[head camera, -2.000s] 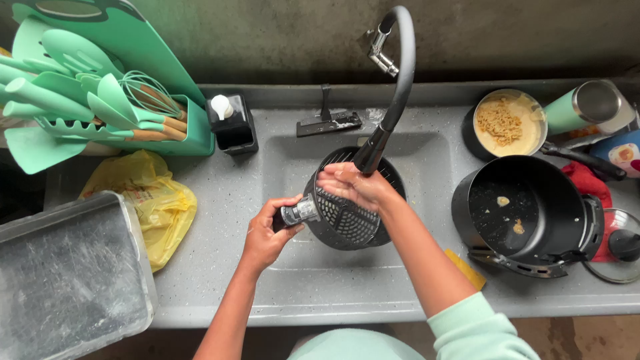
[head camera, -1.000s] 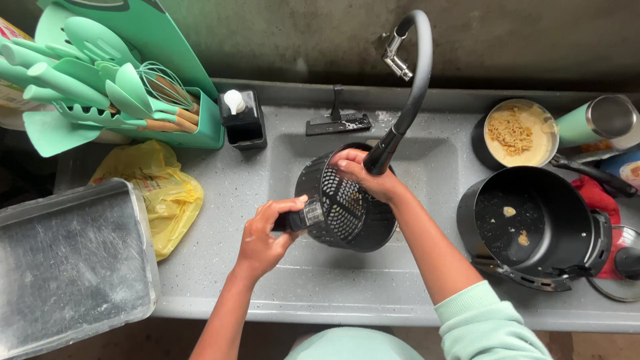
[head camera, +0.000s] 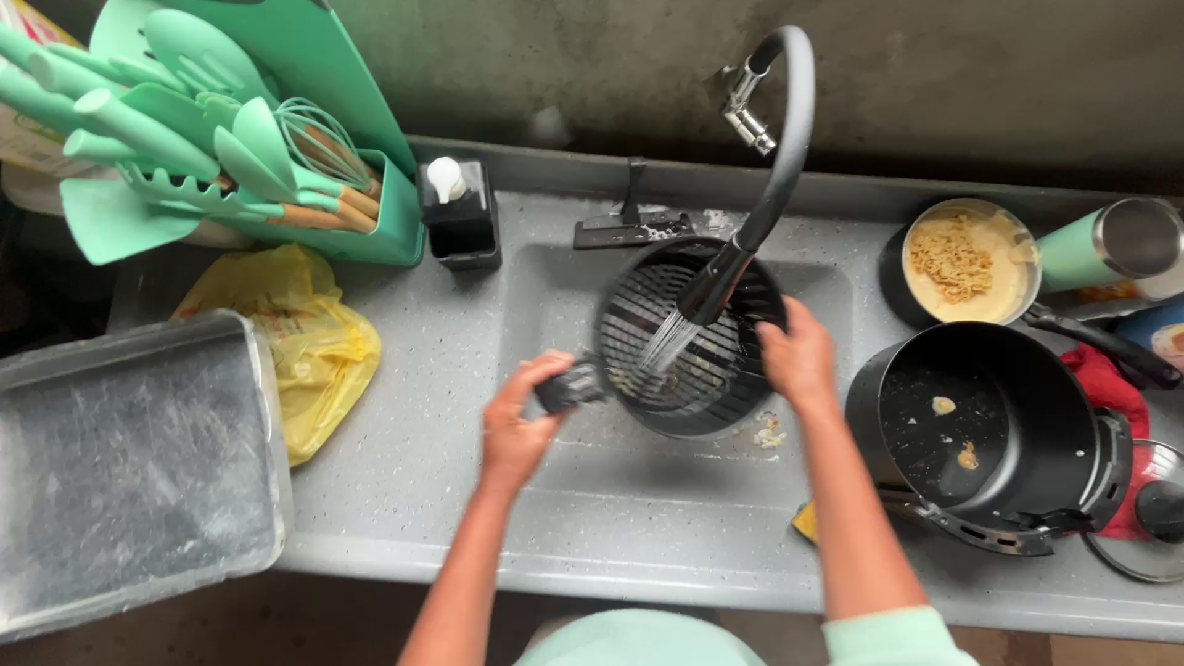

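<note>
Over the grey speckled sink (head camera: 647, 472), my left hand (head camera: 523, 416) grips the handle of a black air fryer basket (head camera: 694, 370) with a slotted bottom. My right hand (head camera: 797, 351) holds the basket's right rim, its fingers partly hidden behind the wall. The spray head of the black flexible faucet (head camera: 717, 282) points into the basket, and water streams from it onto the slots. Food scraps (head camera: 769, 432) lie in the sink just below the basket's right side.
Right: a black air fryer drawer (head camera: 980, 425) with food bits, a saucepan of noodles (head camera: 962, 264), a glass lid (head camera: 1152, 518), a yellow sponge (head camera: 807, 523). Left: a soap dispenser (head camera: 460, 217), a green utensil holder (head camera: 398, 222), a yellow plastic bag (head camera: 324, 342), a grey tray (head camera: 139, 472).
The basket has been turned so its inside faces up under the spray. My right hand has moved from beside the spray head to the basket's right rim. Water now shows running.
</note>
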